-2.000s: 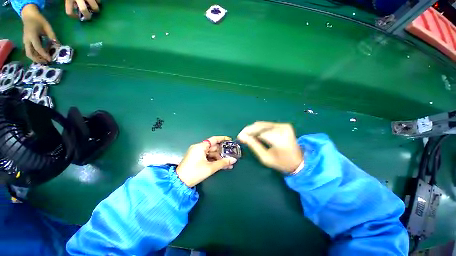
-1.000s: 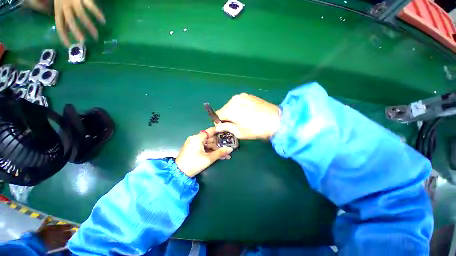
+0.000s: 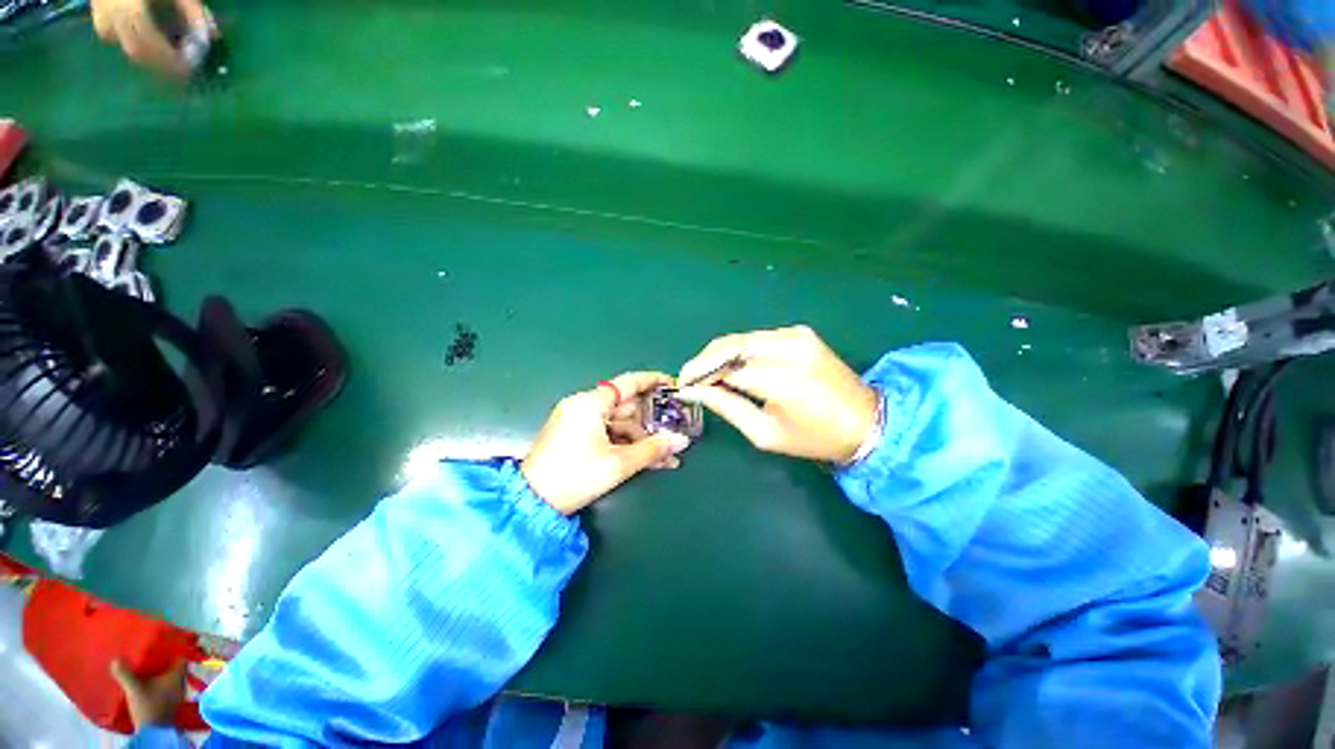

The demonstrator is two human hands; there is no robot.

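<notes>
My left hand (image 3: pixel 597 446) holds a small rounded-square housing (image 3: pixel 672 419) between thumb and fingers, its open side with dark inner parts facing up. My right hand (image 3: pixel 791 395) pinches a slim metal tool, perhaps tweezers (image 3: pixel 716 373), with its near end at the housing's upper edge. The tip is too small to make out. A loose cluster of tiny black parts (image 3: pixel 461 345) lies on the green surface left of my hands.
A black fan (image 3: pixel 88 395) stands at left, with a pile of housings (image 3: pixel 110 227) behind it. One unit (image 3: pixel 769 46) lies on the far belt (image 3: pixel 483 88). Another person's hand (image 3: pixel 154 32) is at far left. A metal bracket (image 3: pixel 1223 334) and pink tray (image 3: pixel 1259 66) are at right.
My right hand has moved back right, its tool turned from pointing up-left to lying across the housing's edge. The far unit has shifted right. A red object and hand appear at lower left.
</notes>
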